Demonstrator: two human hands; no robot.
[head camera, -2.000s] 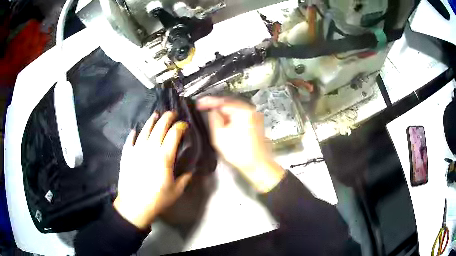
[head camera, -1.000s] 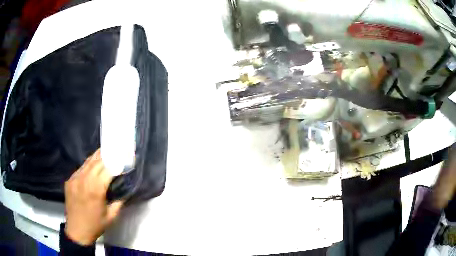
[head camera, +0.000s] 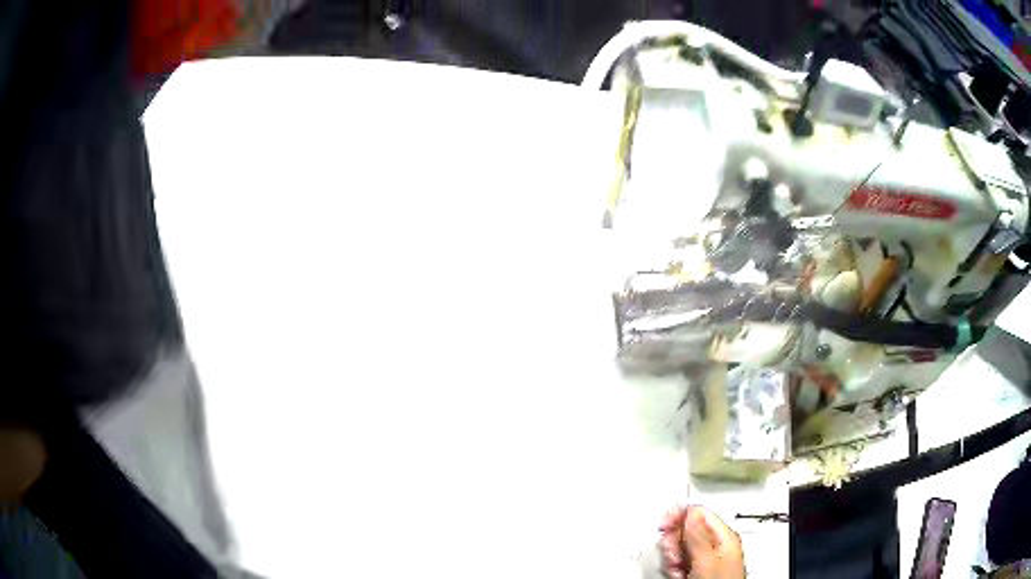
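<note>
The white sewing table (head camera: 396, 305) fills the middle. The cream-white sewing machine (head camera: 780, 158) with a red name plate stands at its right. My left hand (head camera: 19, 459) is small, dark and cut off at the left edge, beyond the table; its grip is hidden. A large blurred black shape (head camera: 79, 238) lies above it; I cannot tell whether this is the bag piece. My right hand (head camera: 710, 545) is at the table's front edge, cut off by the bottom of the picture. Its fingers are curled, and I cannot tell whether they hold anything.
A small yellowish box (head camera: 741, 435) with whitish-grey pieces sits below the needle area. Black webbing (head camera: 882, 328) runs along the machine to a green end. A phone (head camera: 934, 537) lies at the lower right. Something red (head camera: 187, 32) is beyond the table at the upper left.
The black bag piece and the white strip over it have left the table. My left hand has moved off to the far left. My right hand has come back from the far right.
</note>
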